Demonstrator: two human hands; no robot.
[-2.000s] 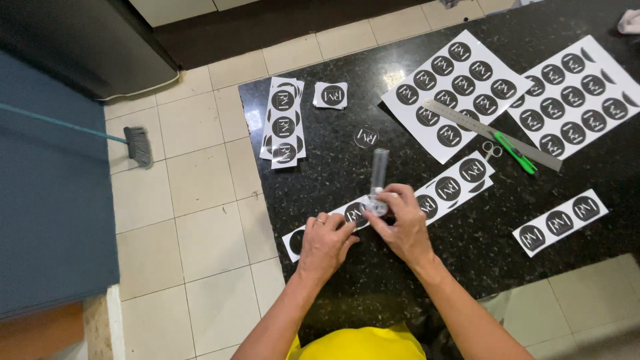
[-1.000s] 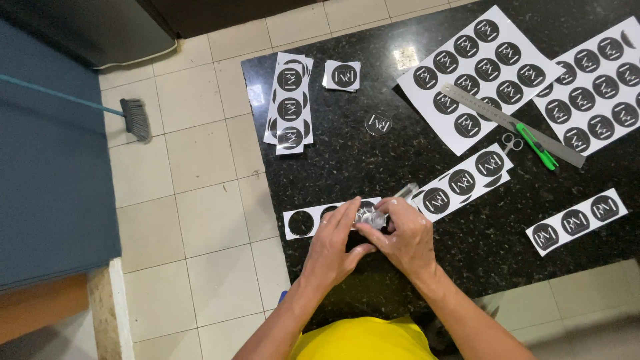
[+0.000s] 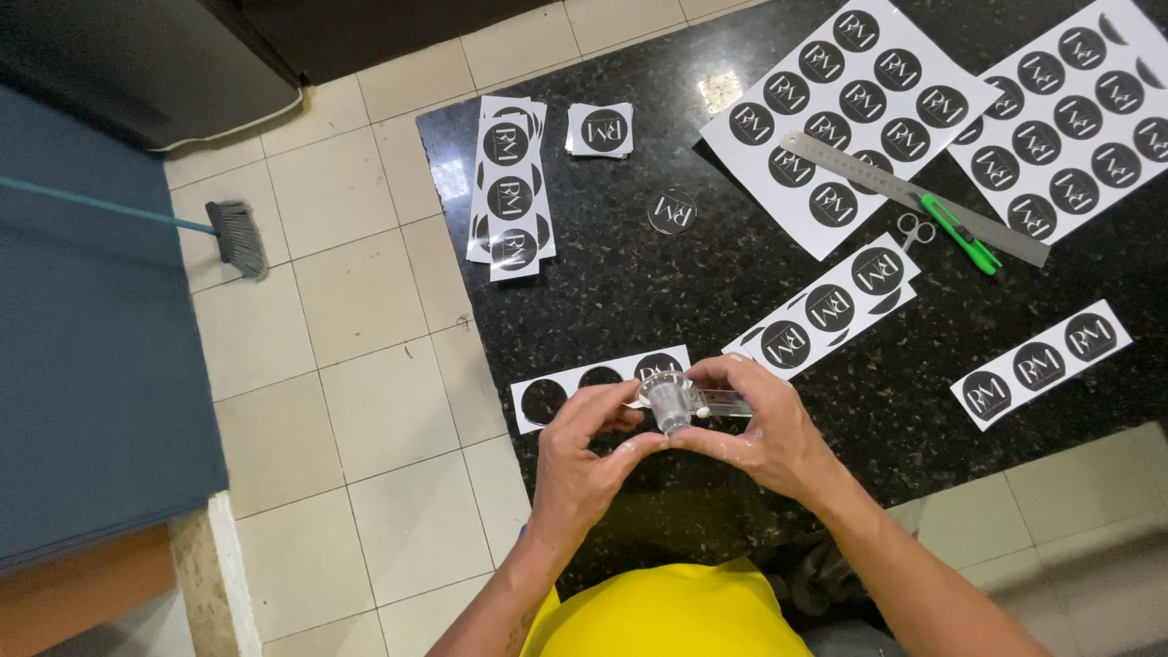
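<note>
Both hands hold a clear plastic circle cutter over the near left part of the black granite countertop. My left hand grips its left side, the thumb at the bottom of its round body. My right hand holds the right side, fingers around a clear arm, its thumb tip meeting the left thumb. Just beyond lies a paper strip with dark round prints, its right end partly hidden by the cutter and fingers. A loose round cut-out lies farther back.
Stacked printed strips and small squares lie at the back left. More strips are to the right, another farther right. A steel ruler crosses printed sheets, near small scissors and a green utility knife.
The cutter was over the strip with my hands around it; now both hands hold it nearer my body, its round body tipped toward me. More of the strip shows.
</note>
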